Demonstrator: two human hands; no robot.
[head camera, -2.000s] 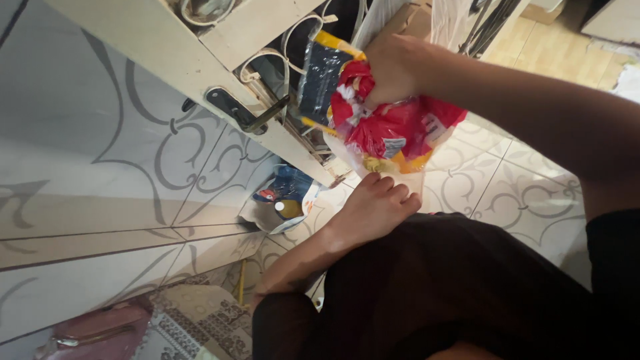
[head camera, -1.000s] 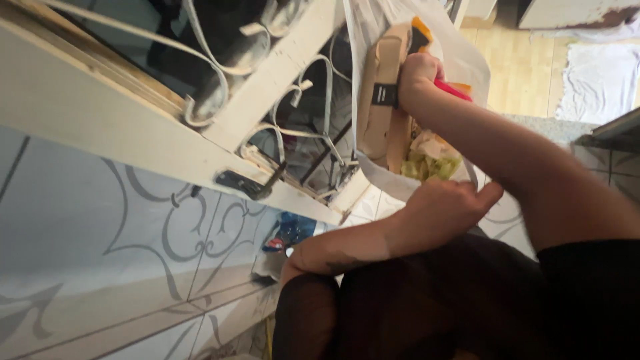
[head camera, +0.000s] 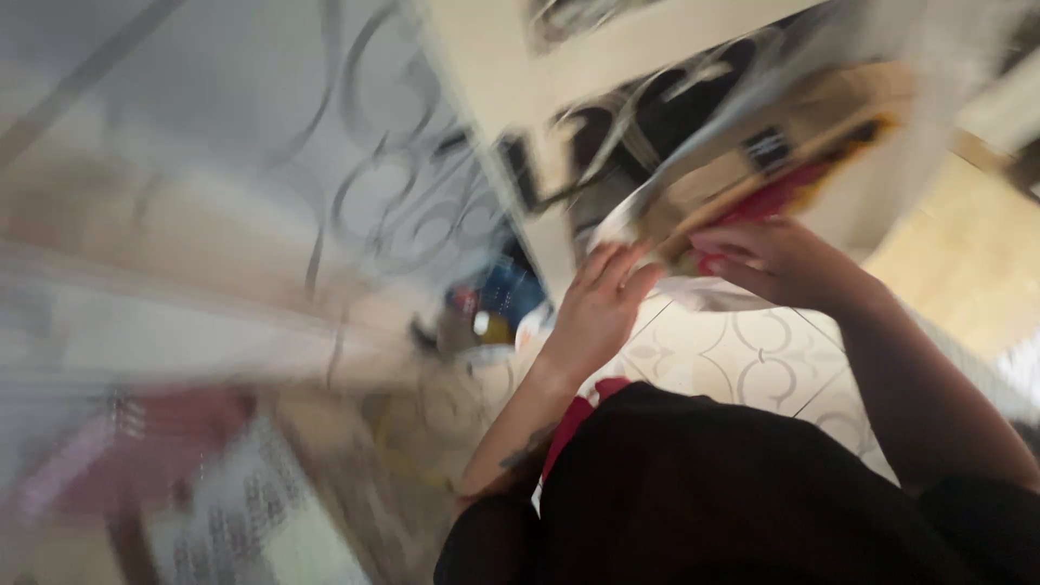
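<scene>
A whitish plastic bag (head camera: 877, 195) fills the upper right of the head view, blurred. Inside it lie a brown cardboard or paper package (head camera: 731, 166) with a small dark label and a red and yellow plastic packet (head camera: 780, 191). My right hand (head camera: 756, 256) is at the bag's lower side, beside the red packet, with thumb and fingers near its end. My left hand (head camera: 605, 301) touches the near left edge of the bag, fingers bent. Blur hides whether either hand grips anything.
A cream metal door (head camera: 504, 81) with curled grillwork and a dark handle (head camera: 520, 175) stands behind the bag. By its foot is a container or bag (head camera: 496, 305) with blue and yellow items. Patterned tiles (head camera: 747, 349) cover the floor. A pink object (head camera: 154, 447) lies lower left.
The red and yellow packet, held above the bag two seconds ago, is now inside it beside the brown package. My right hand has moved from inside the bag to its lower side. The view has swung.
</scene>
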